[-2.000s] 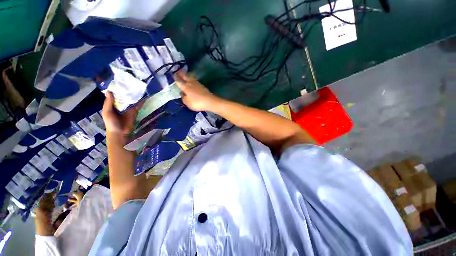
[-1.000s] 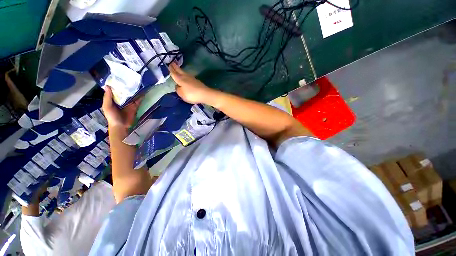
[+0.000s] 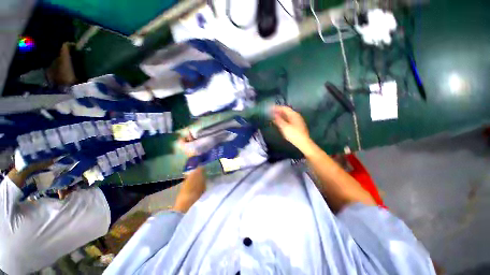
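Observation:
The picture is blurred. An open dark blue box with a white wrap [image 3: 212, 98] at its near end lies on the green bench [image 3: 301, 70]. A second blue box [image 3: 228, 147], its flaps raised, lies nearer my body. My left hand [image 3: 185, 140] is at that box's left side, partly hidden by the flaps; its grip is unclear. My right hand [image 3: 292, 128] is over the bench, right of both boxes and apart from them; its fingertips are too blurred to show whether they hold anything. Thin black cables [image 3: 330, 121] lie to its right.
Rows of labelled blue boxes [image 3: 70, 134] stand at left, beside another person [image 3: 53, 220]. A monitor [image 3: 113, 12] and black mouse [image 3: 266, 19] are behind. A black bar [image 3: 339, 96], paper slip [image 3: 383, 100], pen [image 3: 416, 78] and white block [image 3: 377, 27] lie right; a red stool [image 3: 365, 177] stands below.
The view has swung and shifted. My right hand has left the cable end at the white-wrapped box and moved right. My left hand has left that box's end and is now by the nearer box.

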